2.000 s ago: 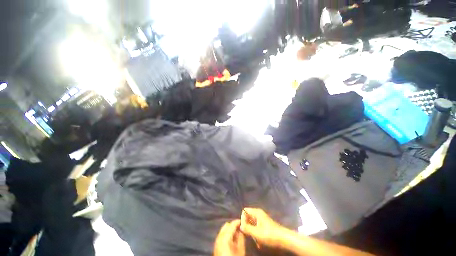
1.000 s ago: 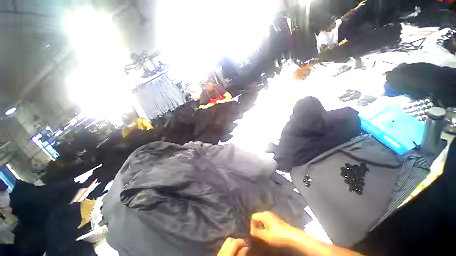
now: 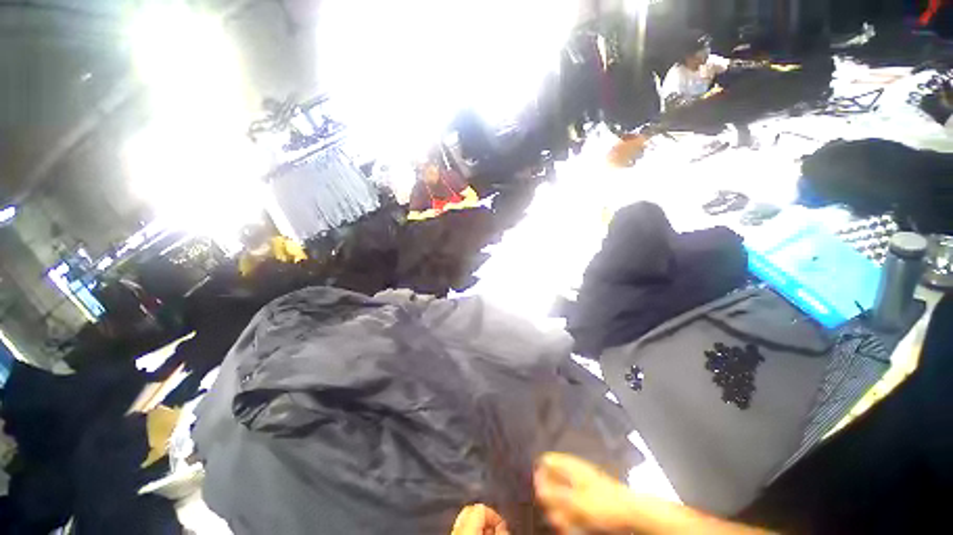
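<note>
A dark grey garment (image 3: 366,408) lies heaped from the left to the centre, with folds and seams. My right hand (image 3: 585,496) is over its lower right part, blurred, fingertips bunched; whether it holds a needle is too small to see. My left hand (image 3: 480,520) is at the bottom edge, mostly cut off, just left of the right hand and apart from it; what its fingers pinch is hidden. A pile of small black buttons (image 3: 735,374) lies on a grey cloth (image 3: 690,439), with a few buttons (image 3: 634,377) set to its left.
A black cloth bundle (image 3: 653,272) stands behind the grey cloth. A blue tray (image 3: 820,274), a grey flask (image 3: 899,280) and striped cloth (image 3: 841,389) are at the right. A person (image 3: 692,78) is at the back right. Dark cloth (image 3: 73,439) lies at the far left.
The hands were close together over the garment; they are now apart and lower in view. My left hand has dropped mostly out of the picture. The right hand has moved slightly right.
</note>
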